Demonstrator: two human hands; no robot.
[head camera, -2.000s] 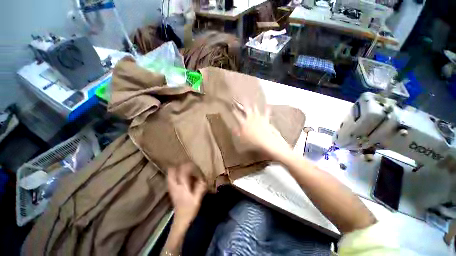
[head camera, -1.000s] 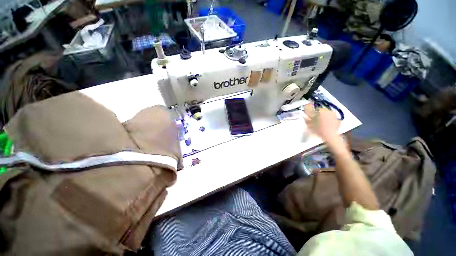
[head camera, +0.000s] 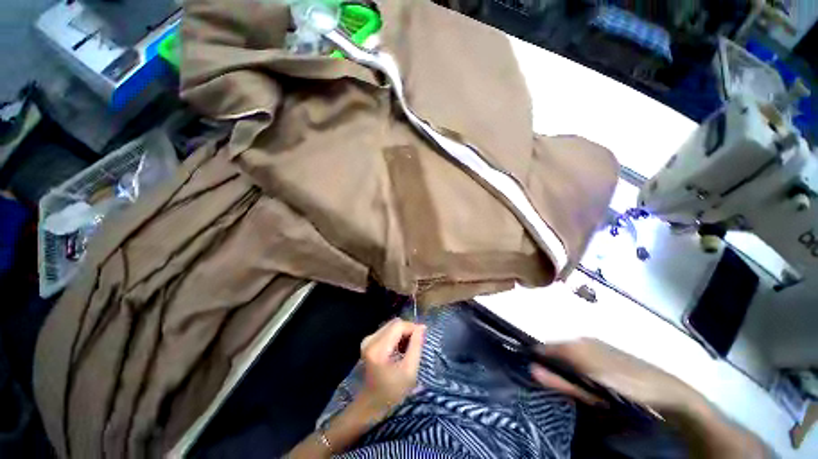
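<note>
A brown garment piece (head camera: 345, 134) is draped over the table's left part, with a darker brown panel (head camera: 414, 202) on it. A long white tape (head camera: 466, 160) runs along it, down to its right edge. My left hand (head camera: 392, 359) is below the garment's lower edge, its fingers pinched on a thin thread (head camera: 415, 307) that hangs from the edge. My right hand (head camera: 596, 369), blurred, holds dark scissors (head camera: 511, 341) over my lap; their blades point left toward the thread and do not touch it. The hand hides part of the handles.
The white sewing machine (head camera: 717, 170) stands at the right, its needle area lit. A smartphone (head camera: 723, 300) lies on the machine bed. A small dark scrap (head camera: 586, 293) lies on the table. Pleated brown cloth (head camera: 161, 314) hangs at the left beside a white basket (head camera: 58, 255).
My view has turned back left from the machine. My right hand has come from the table's right end to my lap with the scissors. My left hand now pinches the thread.
</note>
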